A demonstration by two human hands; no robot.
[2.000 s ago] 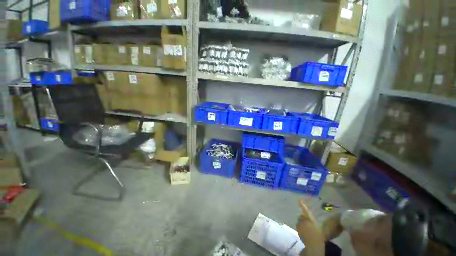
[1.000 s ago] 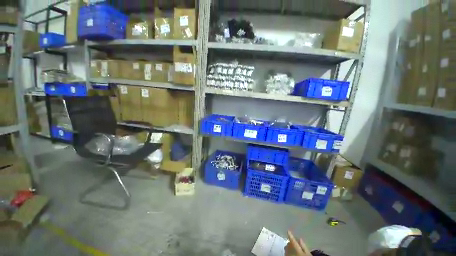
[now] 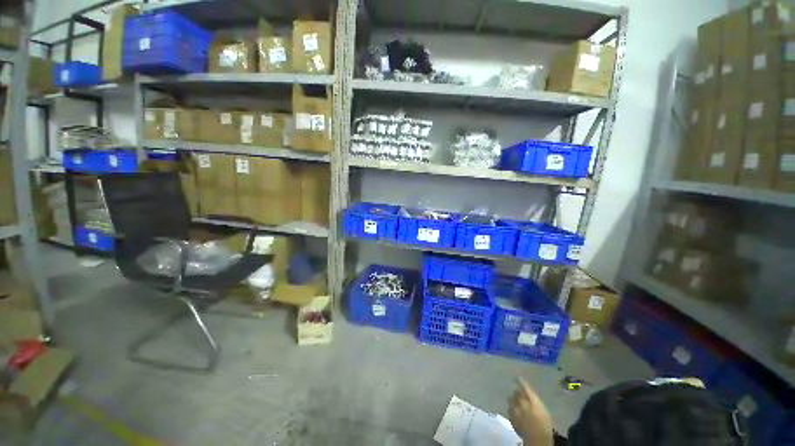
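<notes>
Neither of my hands can be made out. White sheets with faint marks [image 3: 473, 427] are low in the picture, cut off by the bottom edge. A hand [image 3: 530, 413] with a raised finger is at their right edge; it appears to belong to a second person. That person's dark head or clothing [image 3: 658, 416] fills the lower right corner and hides what lies behind it. What the sheets rest on cannot be told.
Steel shelving [image 3: 471, 171] holds blue bins [image 3: 428, 228], shiny bagged parts [image 3: 391, 139] and cartons. Blue crates [image 3: 455, 318] and a small open carton [image 3: 315, 321] stand on the floor. A black chair [image 3: 148, 213] bears clear bags. A yellow-black tape measure [image 3: 572, 382] lies at right.
The second person's dark head or clothing has moved left and covers more of the lower right. The hand shows beside the sheets throughout. The shiny bag at the bottom edge has left the picture.
</notes>
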